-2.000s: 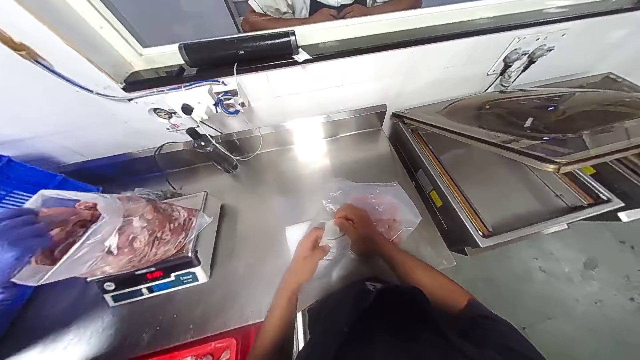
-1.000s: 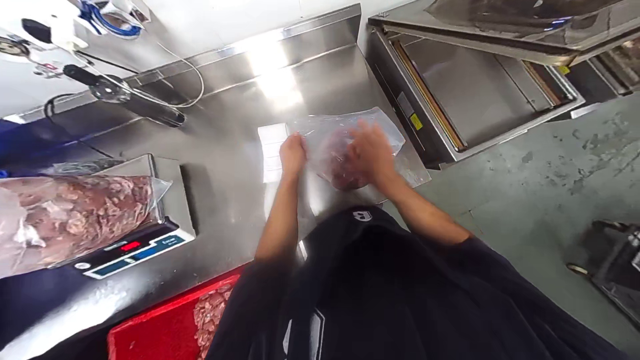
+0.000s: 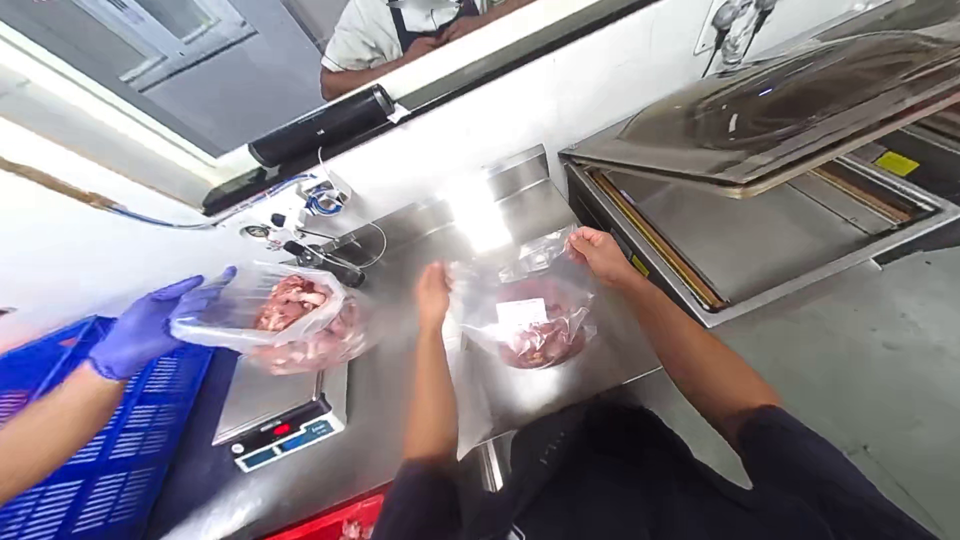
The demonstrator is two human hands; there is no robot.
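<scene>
A clear plastic bag of raw meat (image 3: 544, 341) with a white label (image 3: 523, 312) on its side hangs over the steel counter (image 3: 375, 442), between my hands. My right hand (image 3: 600, 255) pinches the bag's upper right corner. My left hand (image 3: 433, 294), somewhat blurred, is at the bag's left upper edge; its fingers look closed on the plastic, and their tips are unclear. Left of me, a co-worker's purple-gloved hand (image 3: 150, 322) holds another open plastic bag of meat (image 3: 307, 322) above a digital scale (image 3: 289, 431).
A vacuum sealer (image 3: 720, 247) with its transparent lid (image 3: 795, 112) raised stands at the right. A blue crate (image 3: 112, 442) lies at the left, a red tray (image 3: 337, 521) at the near edge. Cables and a black device (image 3: 326, 262) are by the wall. Another person (image 3: 397, 45) is behind the window.
The meat bag between my hands is now held up by its upper edge, with its label showing on the side. The co-worker's bag has been lifted off the scale. The view has shifted.
</scene>
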